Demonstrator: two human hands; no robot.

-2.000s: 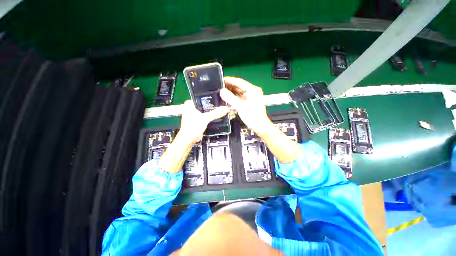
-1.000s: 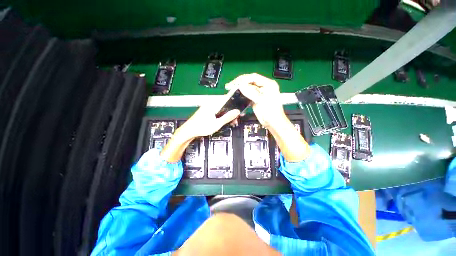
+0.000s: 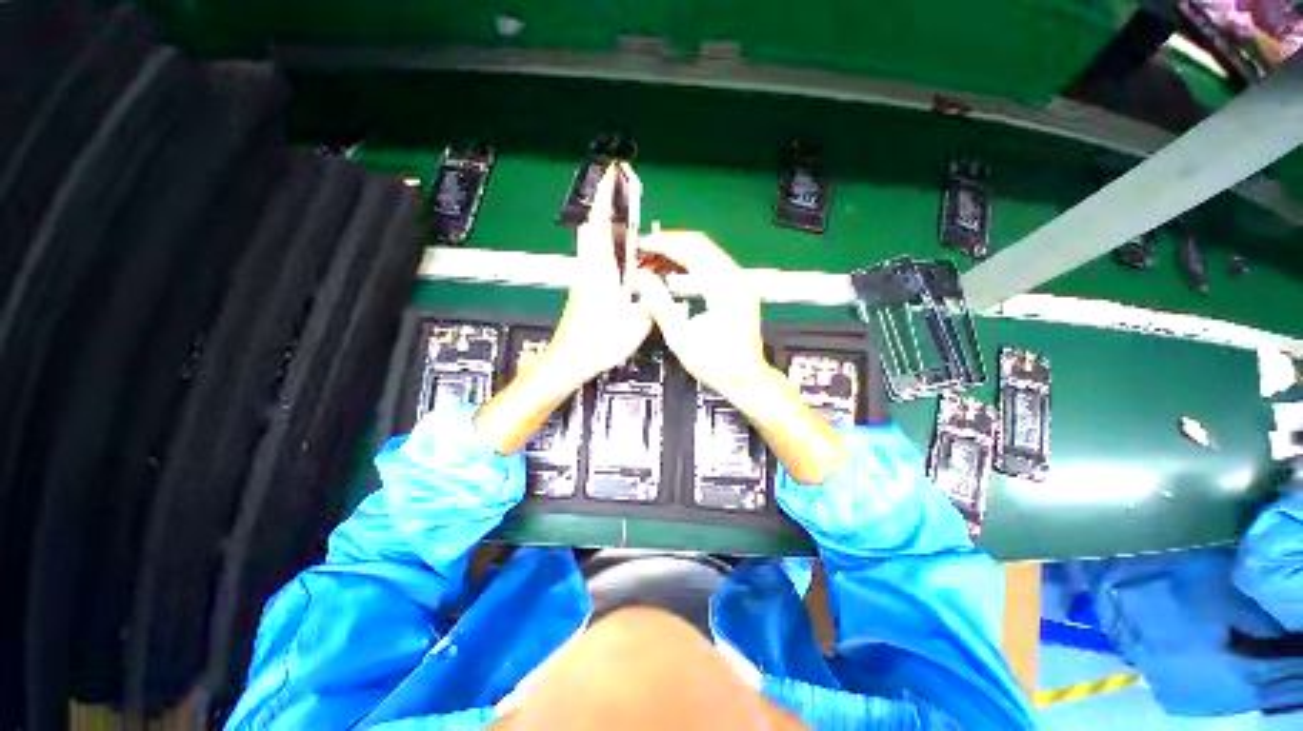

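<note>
My left hand (image 3: 607, 317) holds a phone unit (image 3: 625, 226) upright on edge above the white rail, so only its narrow dark side shows. My right hand (image 3: 710, 314) is beside it on the right, its fingertips at the unit's lower edge; whether they grip it is hidden. A dark reddish patch shows between the hands, too blurred to name. Below, the black foam tray (image 3: 676, 474) holds several open phone units (image 3: 625, 436) in a row, with batteries and boards showing. My forearms cover parts of the tray.
Clear frames (image 3: 917, 329) are stacked right of the tray, with two loose units (image 3: 1023, 411) beside them. Stacked foam trays (image 3: 136, 371) rise at left. Units on the conveyor (image 3: 965, 207) lie beyond the white rail (image 3: 800, 289). A grey post (image 3: 1129, 193) crosses at right. Another person's blue sleeve (image 3: 1272, 550) shows far right.
The unit was first held with its component face towards me, then lower and tilted between both hands. Now it stands on edge, higher in my left hand. My right hand has moved slightly down and left.
</note>
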